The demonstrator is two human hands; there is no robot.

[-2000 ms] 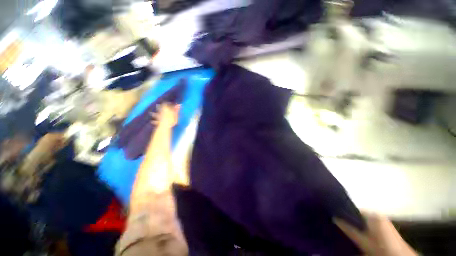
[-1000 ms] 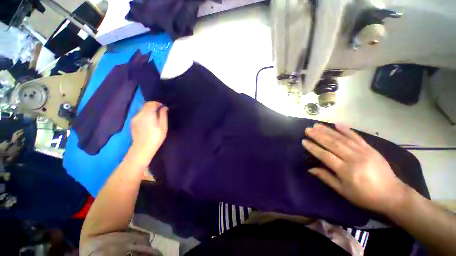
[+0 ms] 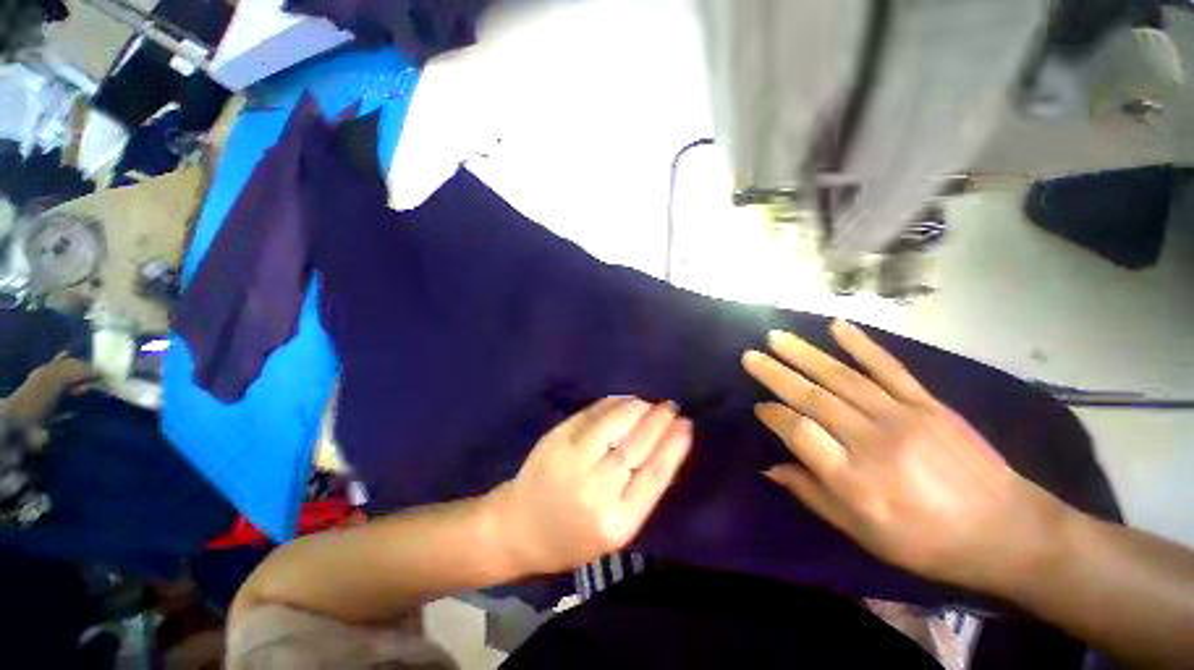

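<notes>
A large dark navy-purple fabric panel [image 3: 445,327] lies spread in front of me, its upper edge running below the sewing machine's needle area. My right hand [image 3: 884,458] lies flat on the panel's right part, fingers spread and holding nothing. My left hand [image 3: 602,471] rests on the panel's middle with fingers together and bent; its thumb is hidden, so a pinch on the cloth cannot be told. A long narrow purple piece [image 3: 249,282] lies on the blue board [image 3: 242,445], its upper end against the panel.
The off-white sewing machine head [image 3: 864,105] overhangs the table at upper right. A black pad [image 3: 1106,216] lies on the machine bed. Crumpled dark fabric [image 3: 406,20] is at the top left. Another machine [image 3: 79,249] and part of a person's arm [image 3: 39,386] are at far left.
My left hand has moved right from the panel's left edge to its middle, near my right hand. My right hand has stayed flat on the panel, shifting slightly left.
</notes>
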